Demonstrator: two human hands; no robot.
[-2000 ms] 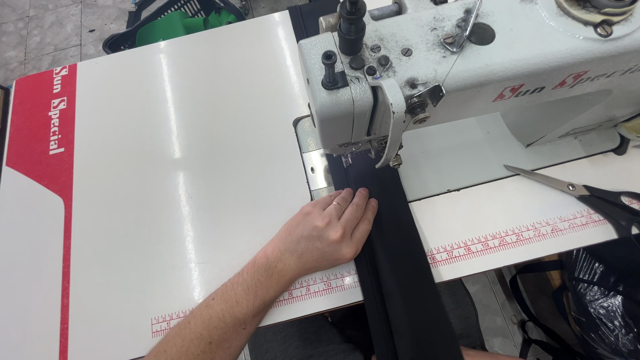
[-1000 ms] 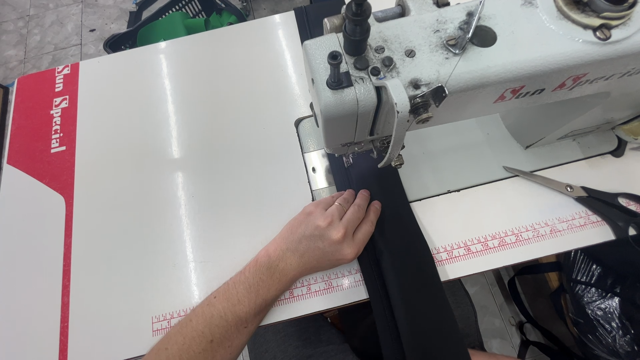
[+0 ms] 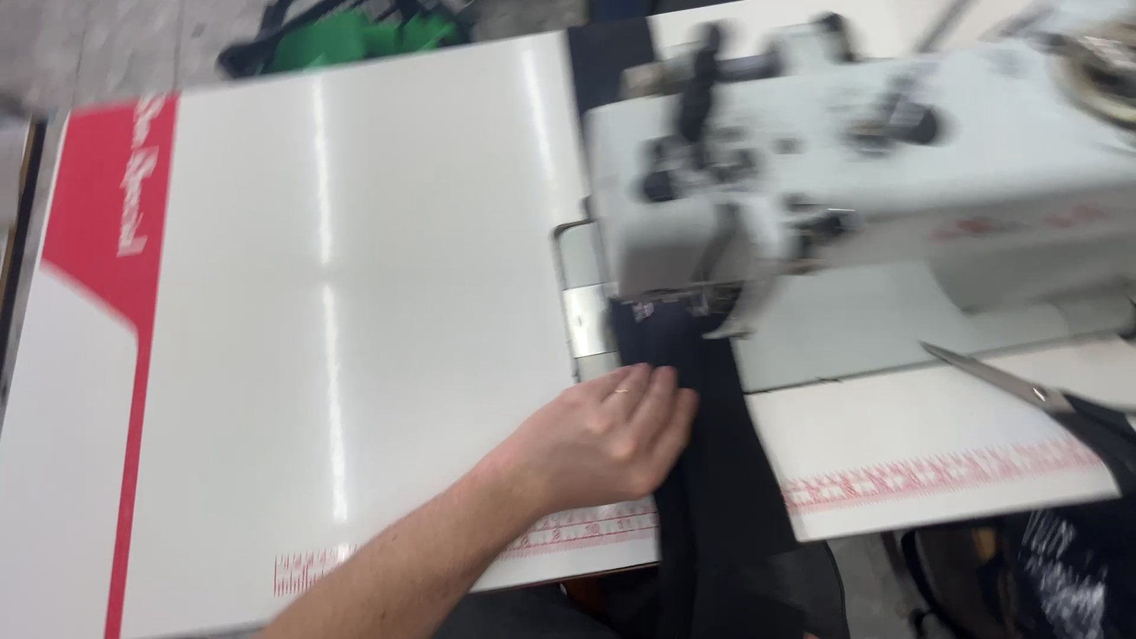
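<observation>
A long strip of dark fabric (image 3: 723, 461) runs from the near edge of the table up under the presser foot area of a white industrial sewing machine (image 3: 843, 169), and dark cloth shows again behind the machine head. My left hand (image 3: 626, 435) lies on the left part of the fabric, just in front of the needle area, with its fingers bent and close together; whether it pinches the cloth is hidden. My right hand is mostly out of view; only a tiny bit of skin shows at the bottom edge. The machine head is blurred.
Scissors with dark handles (image 3: 1021, 382) lie on the right of the white sewing table (image 3: 426, 266), blades pointing left. A printed red ruler (image 3: 941, 475) follows the front edge. Behind the table is a dark basket with green material (image 3: 355, 40); a dark bag (image 3: 1047, 568) is below right.
The view has shifted and blurred. My left hand stays on the fabric before the needle area. Part of my right hand at the lower right edge has nearly gone from sight.
</observation>
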